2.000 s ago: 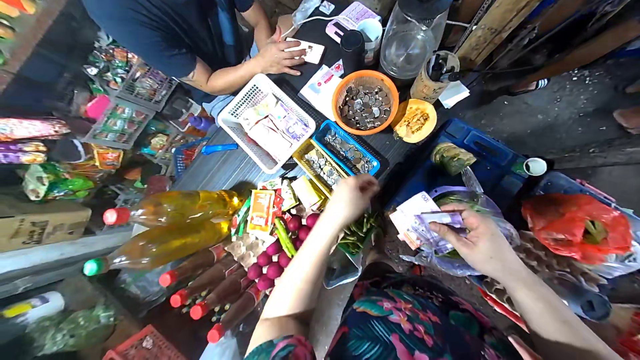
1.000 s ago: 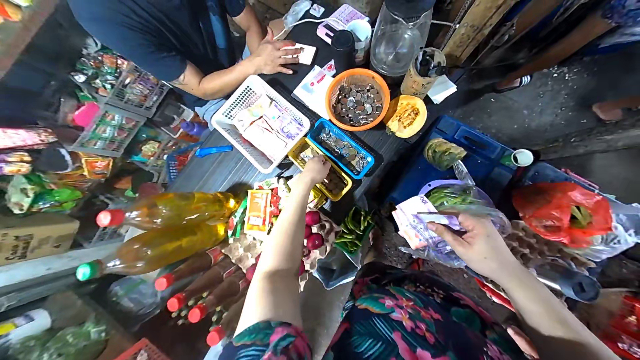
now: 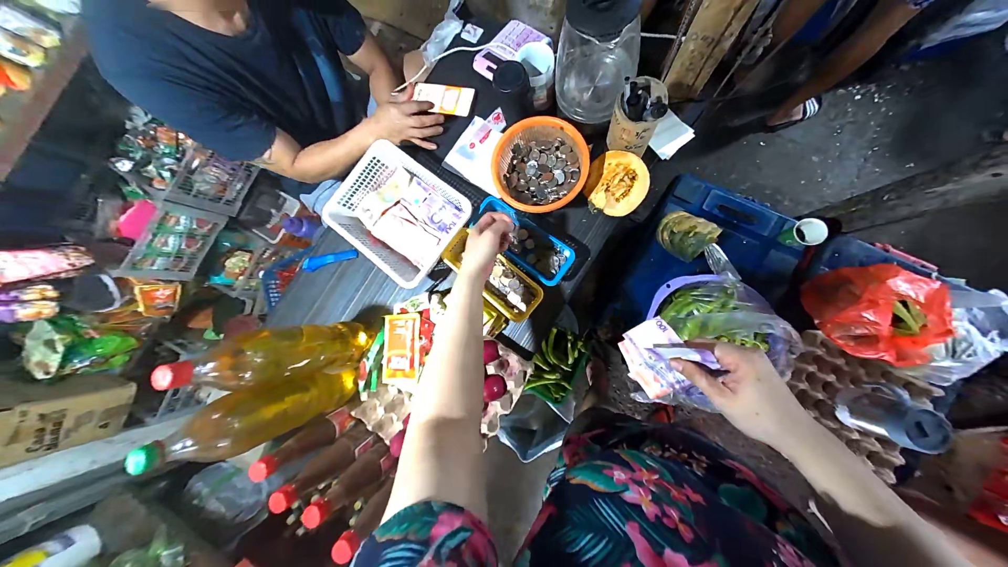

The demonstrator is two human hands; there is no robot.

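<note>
My left hand point(image 3: 490, 236), its fingers bunched, is at the near left end of the blue tray of coins point(image 3: 572, 264); whether a coin is between the fingertips cannot be told. Beside it lies the yellow tray of coins point(image 3: 539, 302), partly under my forearm. My right hand point(image 3: 728, 382) grips a fan of banknotes point(image 3: 650, 354) above a bag of green vegetables. An orange basket point(image 3: 583, 150) of coins stands behind the trays, and a white plastic basket point(image 3: 335, 209) with banknotes is to their left.
Across the table a person's hand point(image 3: 405, 120) rests by a phone point(image 3: 447, 99). A cut squash point(image 3: 618, 183), a glass jar point(image 3: 596, 71) and a cup of pens point(image 3: 630, 130) stand at the back. Oil bottles point(image 3: 276, 354) lie at left, green chillies point(image 3: 557, 366) near me, a red bag point(image 3: 878, 311) at right.
My left hand has gone from the yellow tray to the blue tray's end. My right hand still holds the banknotes. The phone across the table now shows a lit screen.
</note>
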